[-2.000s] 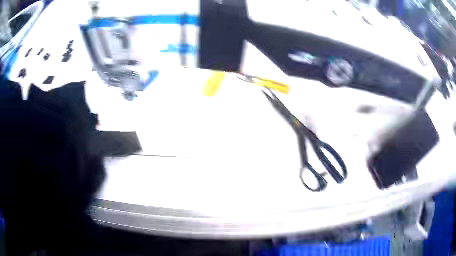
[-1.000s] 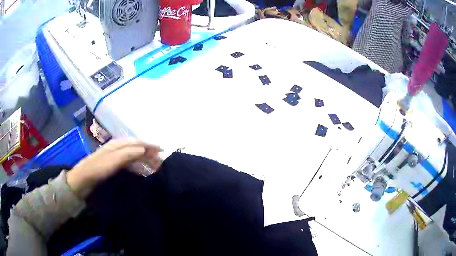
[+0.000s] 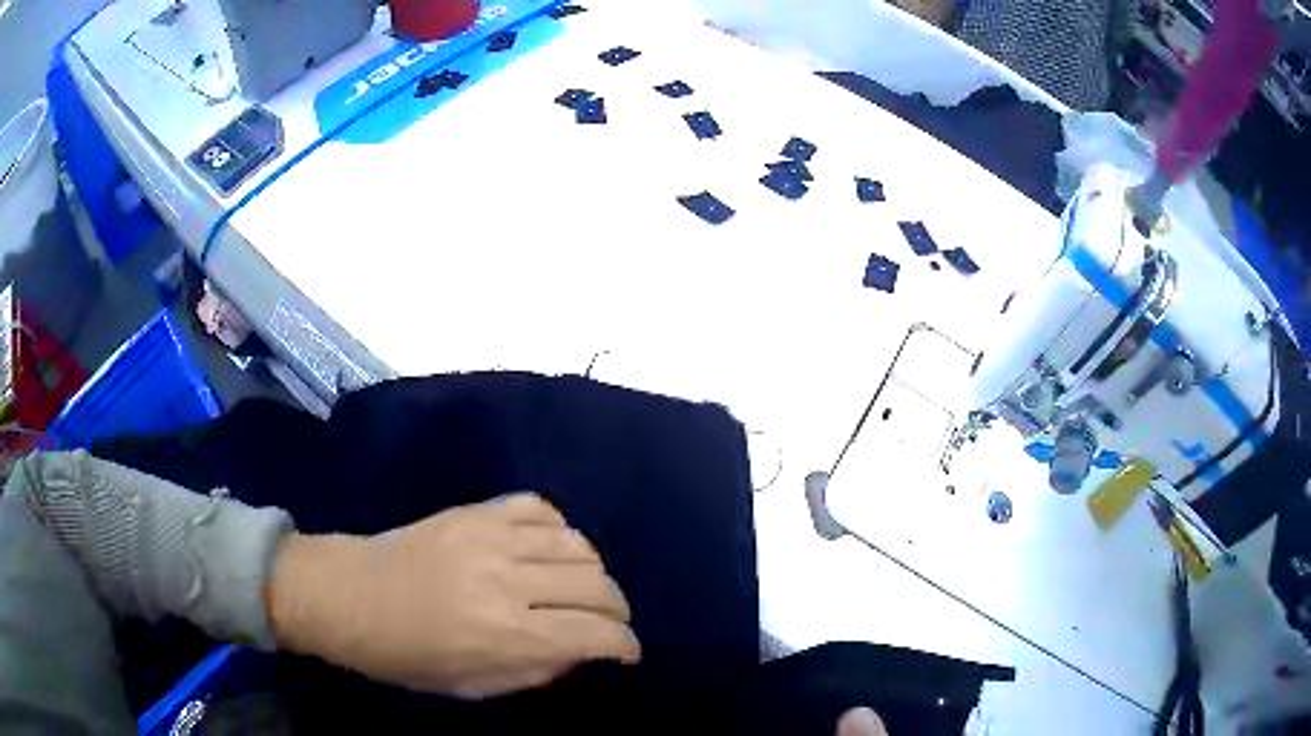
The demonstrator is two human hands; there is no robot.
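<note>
A large black fabric panel (image 3: 647, 475) lies at the table's front edge and over my lap. My left hand (image 3: 460, 592) rests palm down on it, fingers close together and slightly bent; its thumb and any grip are hidden. Only a fingertip of my right hand (image 3: 863, 723) shows at the bottom edge, by a narrower black part (image 3: 891, 679). The white sewing machine head (image 3: 1150, 338) stands at the right, with no cloth under its needle. Several small black patches (image 3: 785, 178) lie scattered behind the panel.
Yellow snips (image 3: 1185, 544) and a yellow piece (image 3: 1121, 493) are right of the needle, with dark shears (image 3: 1182, 654) below. A pink cone (image 3: 1219, 86) is above the machine. A red tumbler (image 3: 431, 16) stands at the back left. A blue crate (image 3: 144, 385) is left of the table.
My left hand has moved right and down from the panel's left edge onto its middle. The panel's right part lies flatter and wider. A right fingertip has come into view. The camera view has shifted.
</note>
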